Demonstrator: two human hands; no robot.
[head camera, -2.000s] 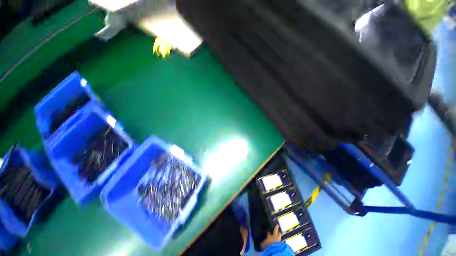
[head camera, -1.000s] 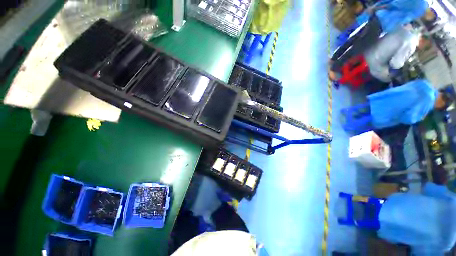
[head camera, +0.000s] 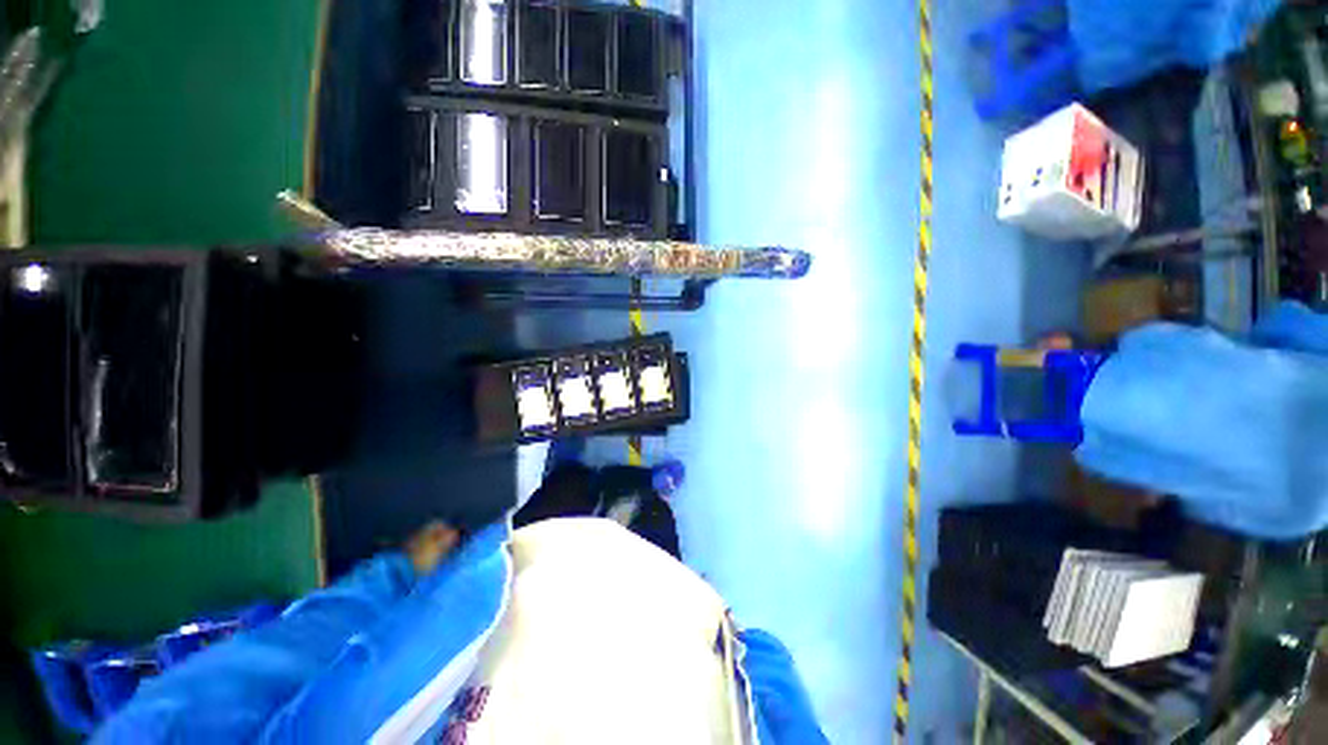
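My left hand (head camera: 433, 546) is small and blurred at lower left centre, at the end of a blue sleeve beside the bench edge; its fingers and any hold are unclear. My right hand is out of view; only a blue sleeve shows at the bottom. A black phone tray (head camera: 495, 403) lies low in front of my feet, with several part-built phones (head camera: 575, 393) showing pale faces side by side. My left hand is below and left of it, apart from it. A tall black tray stack (head camera: 204, 386) on the left holds glossy dark phones (head camera: 134, 381) on top.
More black trays with dark phones (head camera: 561, 168) sit at upper centre, beside a wrapped cart bar (head camera: 539, 259). Blue bins (head camera: 88, 684) are on the green bench (head camera: 175, 138) at lower left. Across the aisle are a blue stool (head camera: 983, 390), a white box (head camera: 1070, 175) and a person's blue garment (head camera: 1209, 415).
The view has swung down and toward the aisle. The tall tray stack now shows at far left, the bins at the lower left corner. My left hand, sleeves and pale clothing front are now in view.
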